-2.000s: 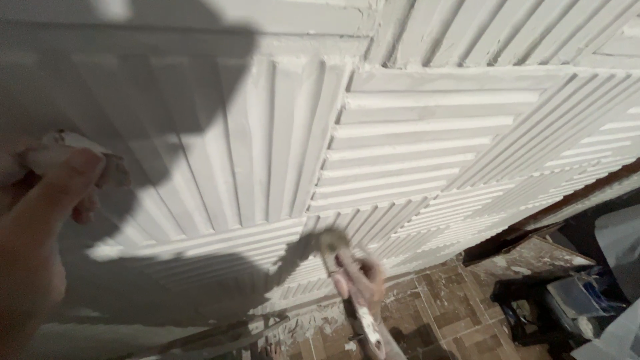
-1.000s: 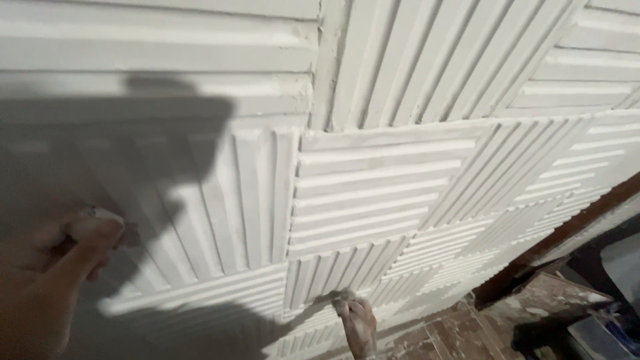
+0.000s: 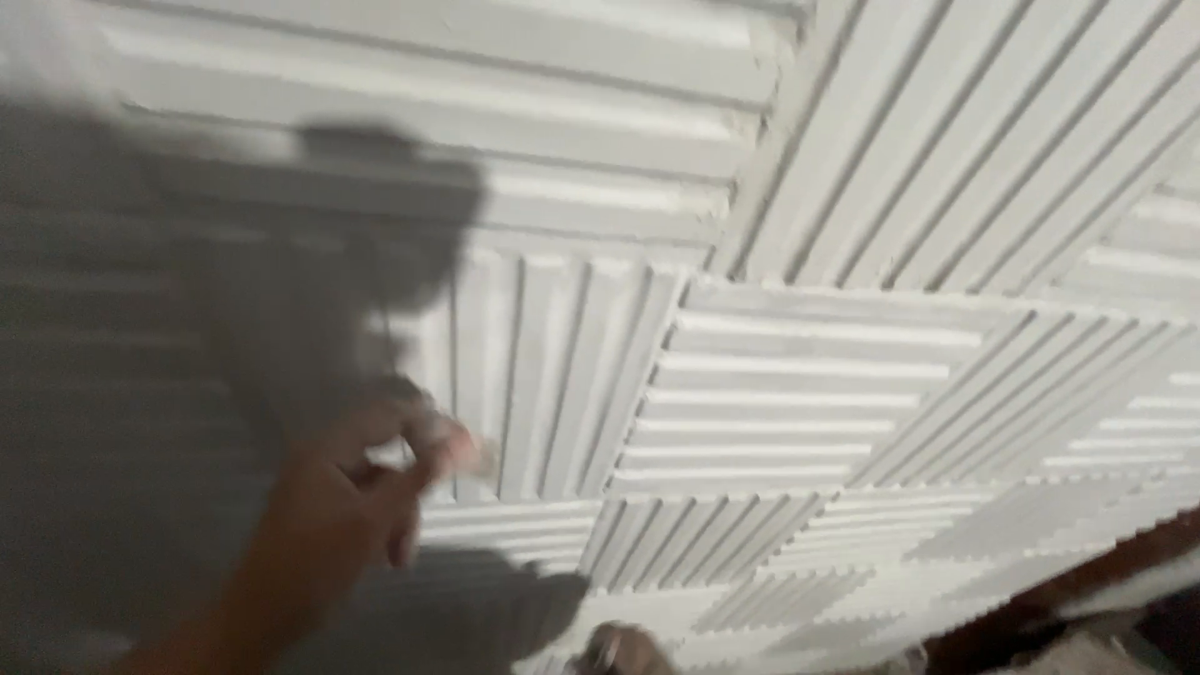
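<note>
White ribbed wall panels (image 3: 778,384), their grooves running in alternating directions from square to square, fill most of the view. At the lower left, my left hand (image 3: 366,487) is blurred, with thumb and fingers pinched on a small pale piece (image 3: 480,459) close to the panels. What the piece is cannot be told. My right hand (image 3: 633,652) shows only in part at the bottom edge, blurred and near the lower panels; whatever it grips is mostly out of the frame.
Dark shadows (image 3: 375,206) fall across the panels on the left. A dark reddish-brown edge (image 3: 1106,562) runs along the panels at the lower right, beside a pale, blurred surface (image 3: 1078,652).
My left hand has moved right across the panels, still pinching the small piece. My right hand, seen earlier with a brush-like tool, is now mostly below the frame. The view has shifted; the floor is out of sight.
</note>
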